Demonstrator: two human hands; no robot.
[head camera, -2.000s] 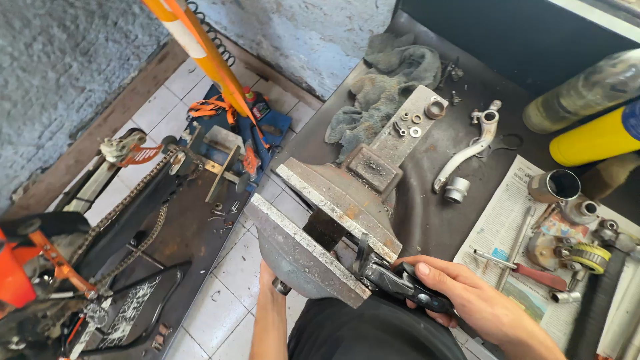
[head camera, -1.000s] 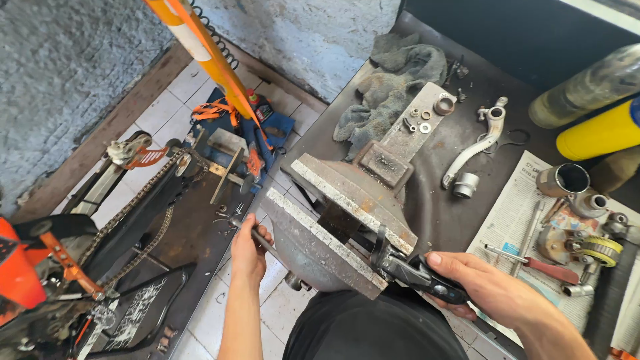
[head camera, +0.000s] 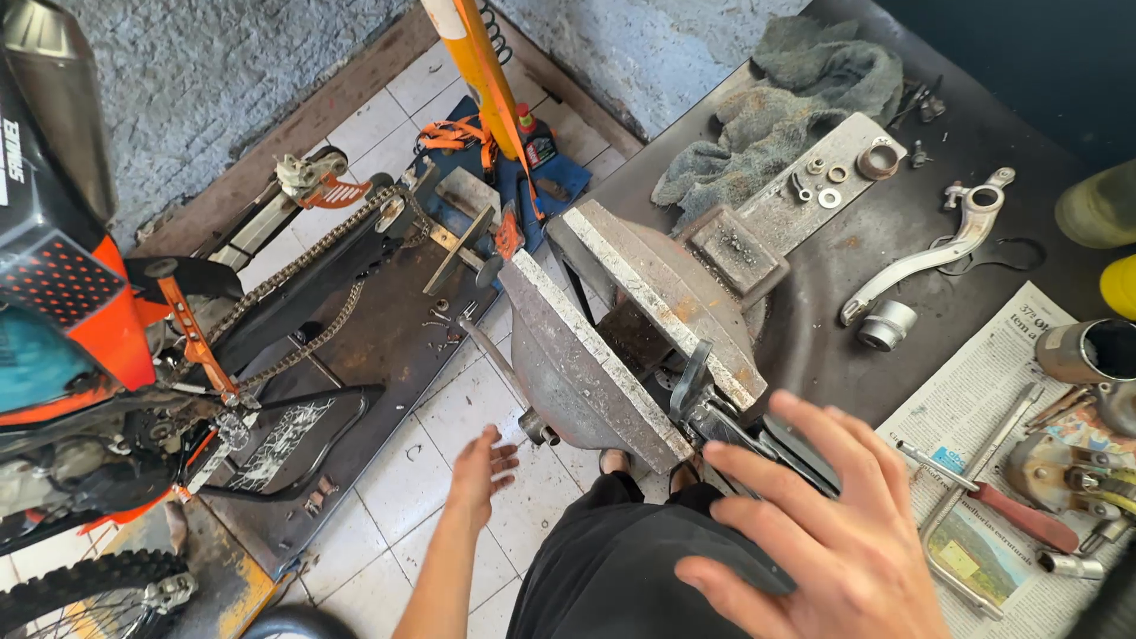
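A large metal bench vise (head camera: 639, 328) stands at the centre. Between the right ends of its jaws sits a black and silver metal part (head camera: 710, 399), whose far end runs under my right hand. My right hand (head camera: 825, 524) hovers over that part with its fingers spread, holding nothing. My left hand (head camera: 484, 475) is empty below the vise's screw end, fingers apart, near the vise handle (head camera: 497, 359). Small washers (head camera: 830, 197) and a metal ring (head camera: 878, 159) lie on the vise's flat rear bar.
Right of the vise lie a silver lever arm (head camera: 941, 244), a metal socket (head camera: 887, 325), and newspaper (head camera: 985, 426) bearing a red-handled screwdriver (head camera: 1025, 516). A grey rag (head camera: 781, 106) lies behind. At left, a partly dismantled orange motorcycle (head camera: 115, 355) stands beside a dark platform (head camera: 355, 444).
My left hand has let go of the vise handle and moved down from it. My right hand has released the black part and opened above it. The handle's position has changed.
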